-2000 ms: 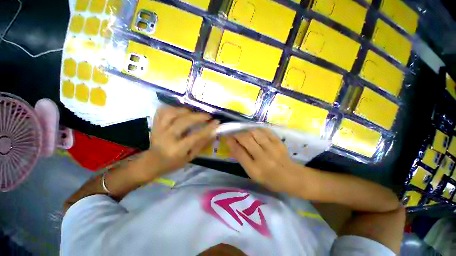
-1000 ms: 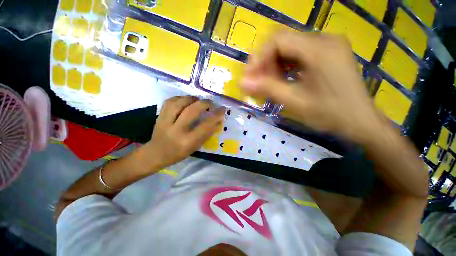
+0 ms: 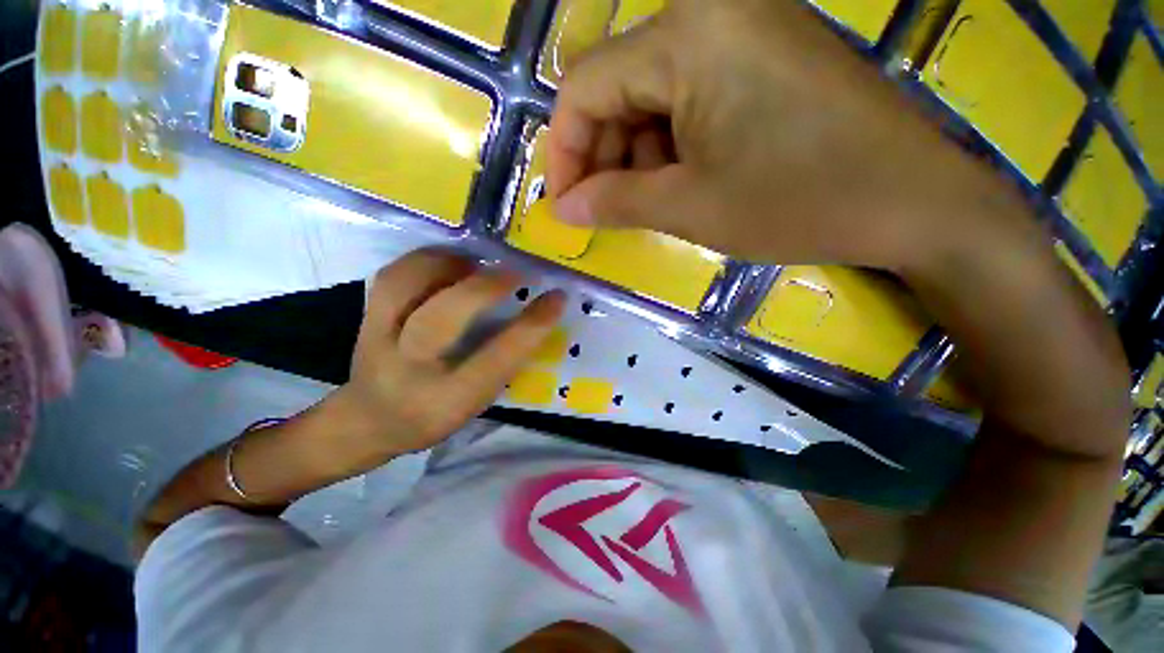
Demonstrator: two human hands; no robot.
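My right hand (image 3: 715,140) pinches a small yellow sticker (image 3: 549,232) between thumb and fingers, low over the camera end of a yellow phone-sized part (image 3: 670,265) in the clear blister tray (image 3: 492,77). My left hand (image 3: 428,351) lies on the white sticker sheet (image 3: 651,370), fingers bent over its left part. The sheet has rows of small dark marks and a few yellow pieces near my left fingers. The part to the left (image 3: 370,115) has an uncovered camera cutout. Whether the sticker touches the part is hidden by my fingers.
A stack of full sticker sheets (image 3: 134,211) lies at the left. A pink fan (image 3: 32,332) stands at the left edge, with a red object (image 3: 198,352) near it. Other trayed parts fill the upper right, some with faint square outlines. Another filled tray shows at the right edge.
My right hand left the sheet, moved up over the tray and now pinches a sticker down at the part's camera end. My left hand stays on the sheet. The view has come closer.
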